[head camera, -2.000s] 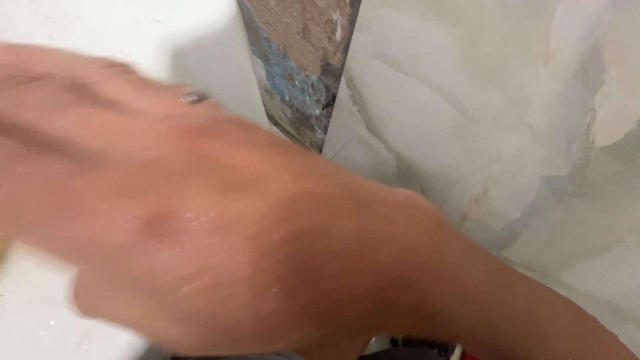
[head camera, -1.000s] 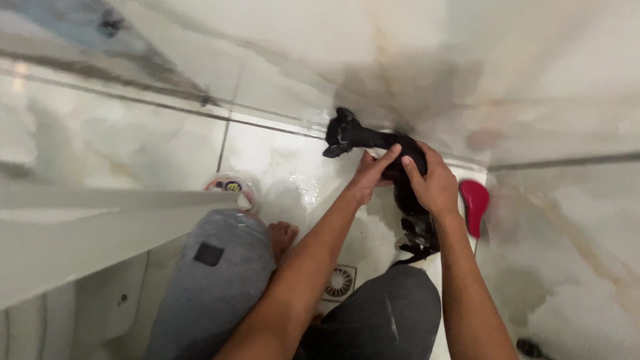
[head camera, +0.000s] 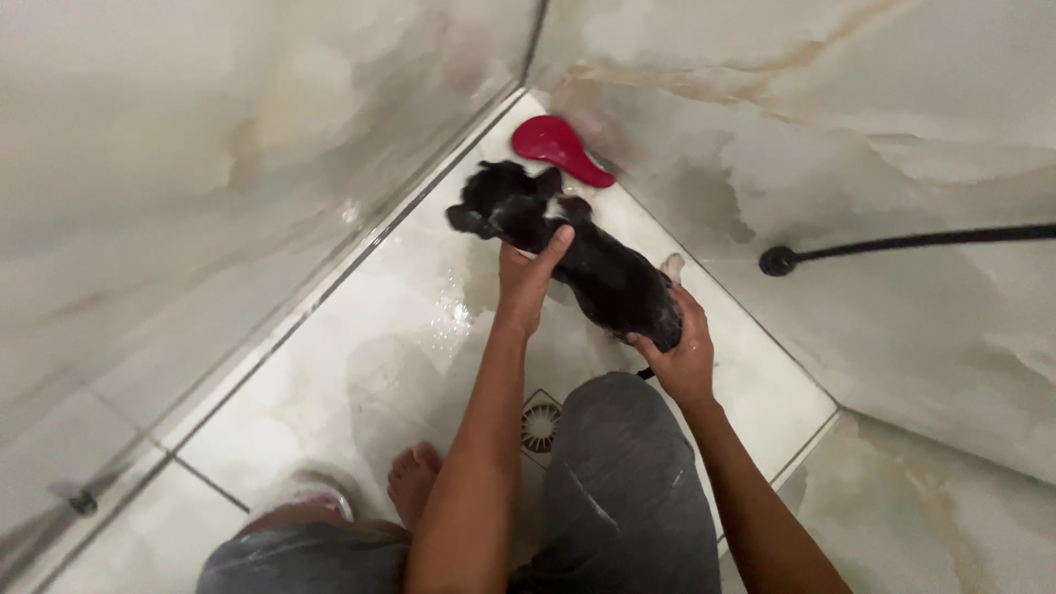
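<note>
A small black dog with wet fur and some white on its chest and paw stands on the pale tiled floor, its head toward the corner. My left hand grips it around the chest just behind the head, thumb on its back. Around its hindquarters my right hand is closed, with fingers on the far side and the thumb on the near side. A red hairbrush, bristles out of sight, lies on the floor beyond the dog's head.
Marbled walls meet at the corner. A round floor drain lies between my arms, near my bare foot. A black hose or bar runs along the right wall. A partly hidden round container stands at lower left.
Both hands are still on the dog, but now farther apart, one at its chest and one at its rear. The view has shifted strongly toward the corner.
</note>
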